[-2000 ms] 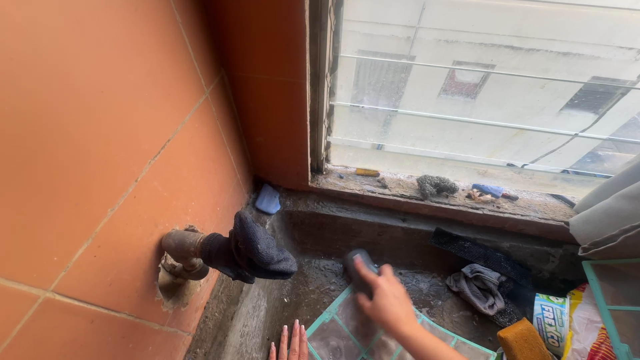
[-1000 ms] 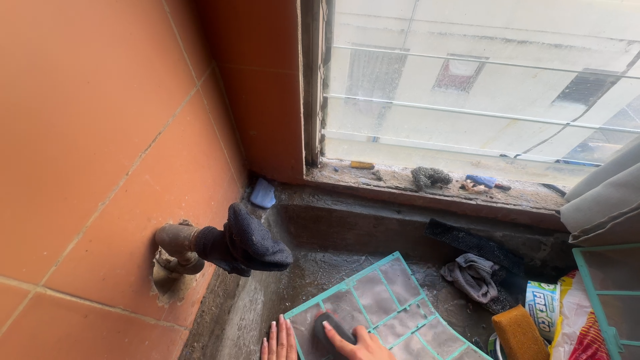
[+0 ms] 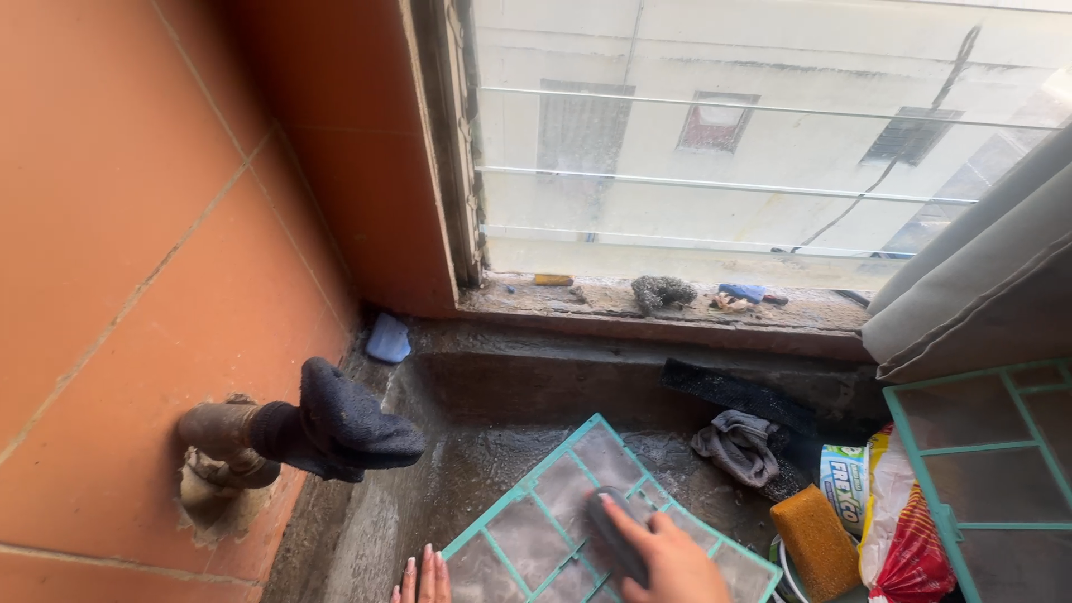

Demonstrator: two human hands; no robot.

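Note:
A mesh filter panel with a teal plastic frame (image 3: 536, 494) lies tilted in the concrete basin at the lower middle. My right hand (image 3: 674, 561) holds a dark grey oval brush (image 3: 618, 536) against its mesh; the brush's underside is hidden. At the panel's left edge, my left hand (image 3: 425, 578) shows only its fingertips, close together and touching the frame; the rest is out of view. A second teal-framed mesh panel (image 3: 976, 448) stands at the right. To the left, a dark cloth (image 3: 356, 423) is wrapped over a pipe fitting (image 3: 222, 431) on the tiled wall.
An orange sponge (image 3: 814, 536), a labelled tub (image 3: 844, 486) and a red-and-yellow plastic bag (image 3: 909, 536) crowd the right side. Behind them lie a grey rag (image 3: 739, 448) and black mesh cloth (image 3: 729, 394). Blue soap (image 3: 388, 338) sits in the corner; a steel scourer (image 3: 662, 293) rests on the windowsill.
My right hand has moved with the brush over the panel, most recently up and to the right. More of the panel shows than two seconds ago. My left hand remains beside its left edge.

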